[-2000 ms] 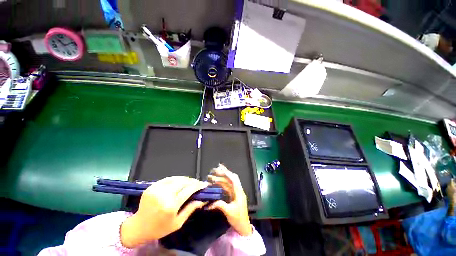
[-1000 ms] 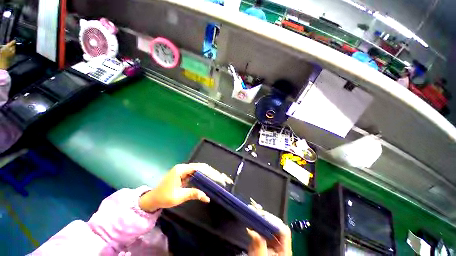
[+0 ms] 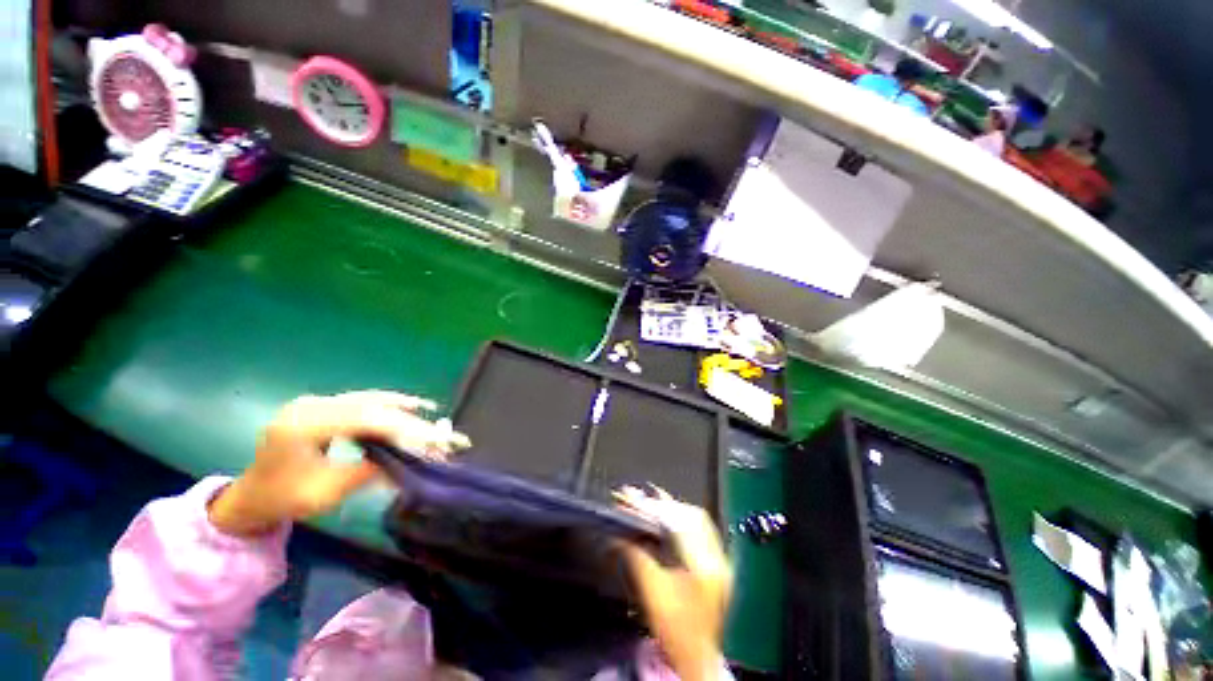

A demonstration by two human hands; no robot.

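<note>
A dark tablet (image 3: pixel 519 526) is held by both hands in front of me, its long edge towards the back panel; it is blurred, and I cannot tell if it is one or two. My left hand (image 3: pixel 326 459) grips its left end. My right hand (image 3: pixel 681 565) grips its right end. Behind and partly under it lies a black two-slot tray (image 3: pixel 595 439) with its visible slots bare and a small white label on the divider. Both sleeves are pink.
A tray stack (image 3: pixel 831 532) at right holds two glossy tablets. White papers (image 3: pixel 1131 599) lie far right. A dark tray at the back holds a white board (image 3: pixel 676 323) and yellow finger cots (image 3: pixel 729 370). A dark fan (image 3: pixel 664 241) and pink clock (image 3: pixel 338 101) are behind. More trays lie at left.
The two stacked slabs, first seen edge-on and level, were tilted down to the right and are now turned with a broad dark face showing. The hands moved apart to the two ends. The view turned left.
</note>
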